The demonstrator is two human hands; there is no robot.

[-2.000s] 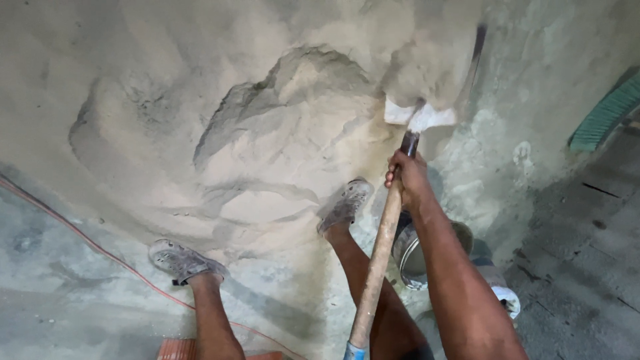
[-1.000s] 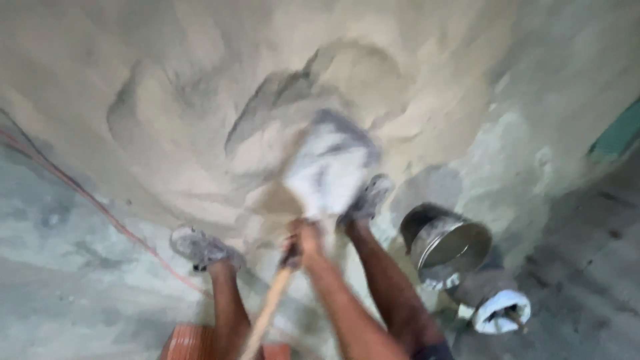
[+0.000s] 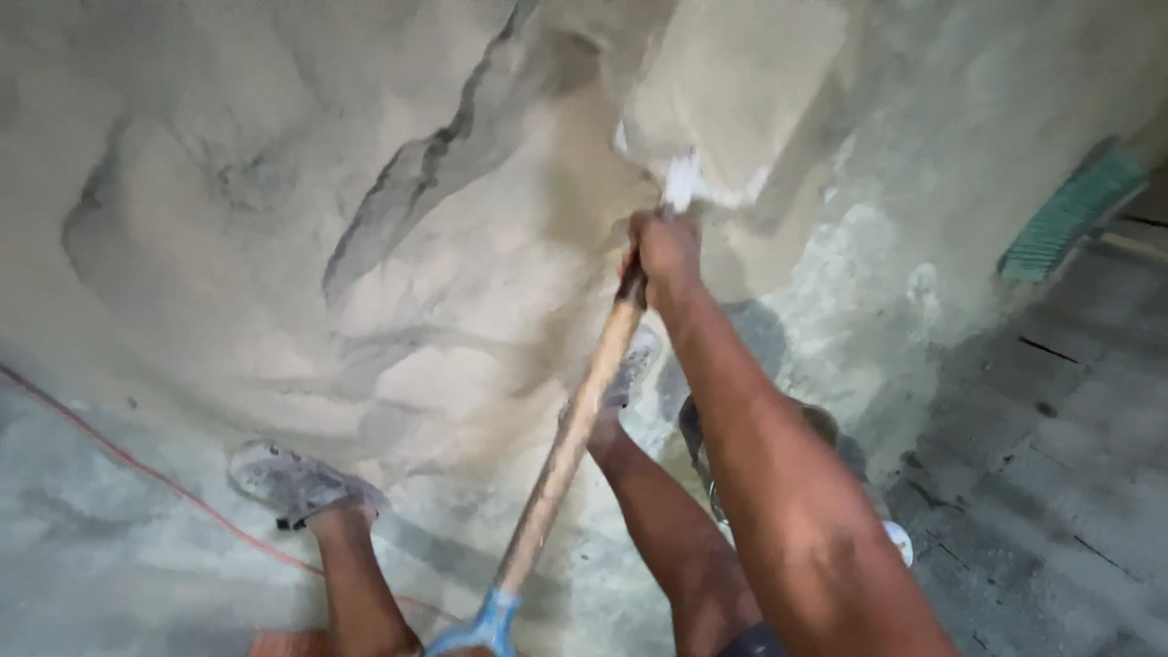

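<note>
My right hand (image 3: 664, 255) is closed around the lower shaft of a shovel (image 3: 570, 438), close to its blade. The shovel blade, at the upper middle, carries a heap of fine pale sand or powder (image 3: 744, 82); only its whitish socket and rear edge show. At the bottom edge, the shovel's blue handle (image 3: 493, 620) shows in part, with a sliver of my left hand (image 3: 470, 651) at it; its fingers are mostly cut off. A large pile of the same pale material (image 3: 438, 274) spreads over the floor beside the blade, with a cracked ridge.
My feet, in dusty clogs (image 3: 292, 479), stand at the pile's near edge. Behind my right forearm is a partly hidden metal bucket (image 3: 698, 447), with a white-ended container (image 3: 899, 543) nearby. A green-bristled broom (image 3: 1072, 214) lies right. A reddish cord (image 3: 137, 464) crosses the floor at left.
The shovel blade has swung from near my right foot out to the upper right, and it now bears a heap of material; one second ago it looked bare. My right hand has moved with it.
</note>
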